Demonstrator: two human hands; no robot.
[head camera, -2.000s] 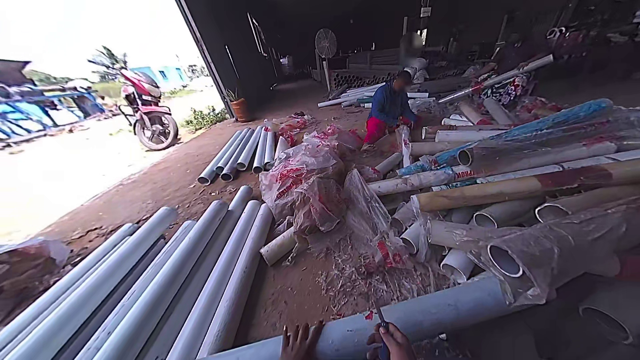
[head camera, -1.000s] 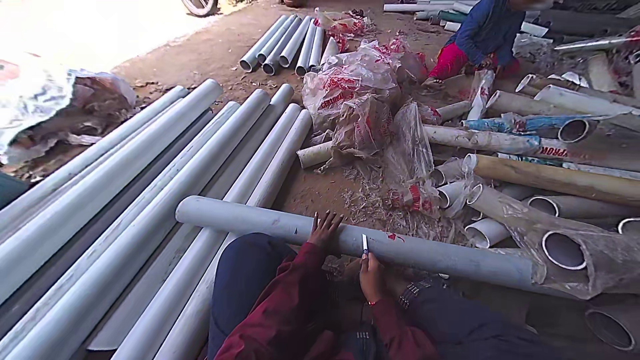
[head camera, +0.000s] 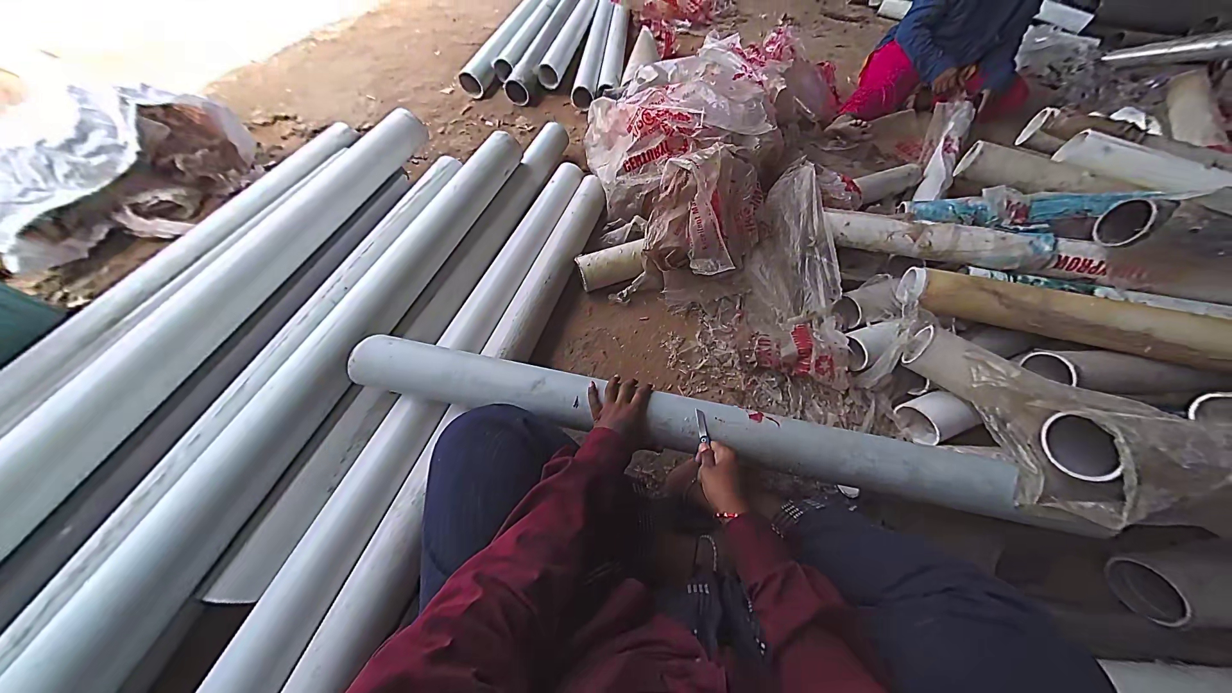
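A long grey plastic pipe (head camera: 866, 460) lies across in front of me, over my thighs, its left end on top of other pipes. My left hand (head camera: 622, 409) rests on it with the fingers spread over its upper side. In my right hand (head camera: 720, 481) is a small knife (head camera: 703, 426), its blade pointing up against the pipe's surface. A small red mark (head camera: 762, 418) shows on the pipe just right of the blade. The pipe's right end meets clear plastic film (head camera: 1145, 472) around another pipe.
Long grey-white pipes (head camera: 385, 289) lie side by side on my left. Crumpled printed plastic wrapping (head camera: 674, 135) is heaped ahead. Dirty pipes (head camera: 1078, 313) are piled at the right. A person in blue and pink (head camera: 948, 48) sits beyond. Shorter pipes (head camera: 549, 43) lie at the top.
The view has tilted down since the first frame. Between one second ago and now, both hands stay at about the same places on the pipe, the knife still in my right hand.
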